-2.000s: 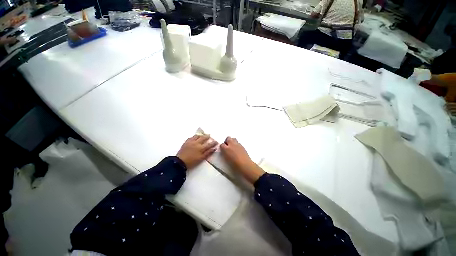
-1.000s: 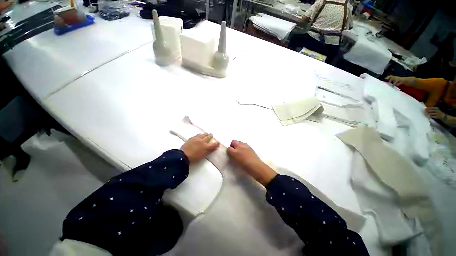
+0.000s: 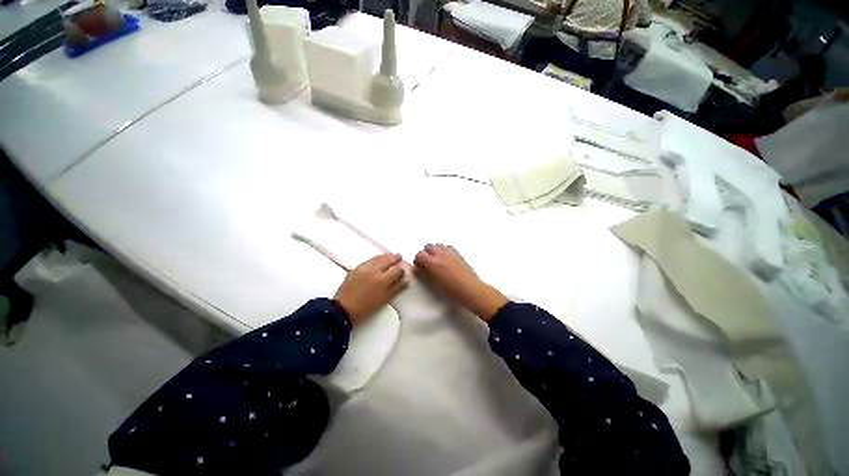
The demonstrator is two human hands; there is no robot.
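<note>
A large off-white body panel (image 3: pixel 437 381) lies over the table's near edge and hangs towards me. Its narrow strap end (image 3: pixel 340 228) runs up and left past my hands, beside a second thin strip. A curved cutout shows below my left hand. My left hand (image 3: pixel 374 283) lies on the strap edge with its fingers pressed down. My right hand (image 3: pixel 451 273) is close to its right, fingertips bent down on the fabric edge. The fingertips hide the spot between them, so I cannot tell how firmly they pinch.
Two pale nozzle bottles (image 3: pixel 386 84) stand by a white box (image 3: pixel 349 67) at the back. Folded cream pieces (image 3: pixel 538 183) and thin outline pieces (image 3: pixel 619 167) lie right. Crumpled panels (image 3: pixel 717 307) cover the right edge. A blue tray (image 3: pixel 101 42) is far left. A person is behind.
The straps now extend up and left of my left hand, further out than before. The panel's edge has shifted under my hands. The view has moved, so the bottles appear further up and left.
</note>
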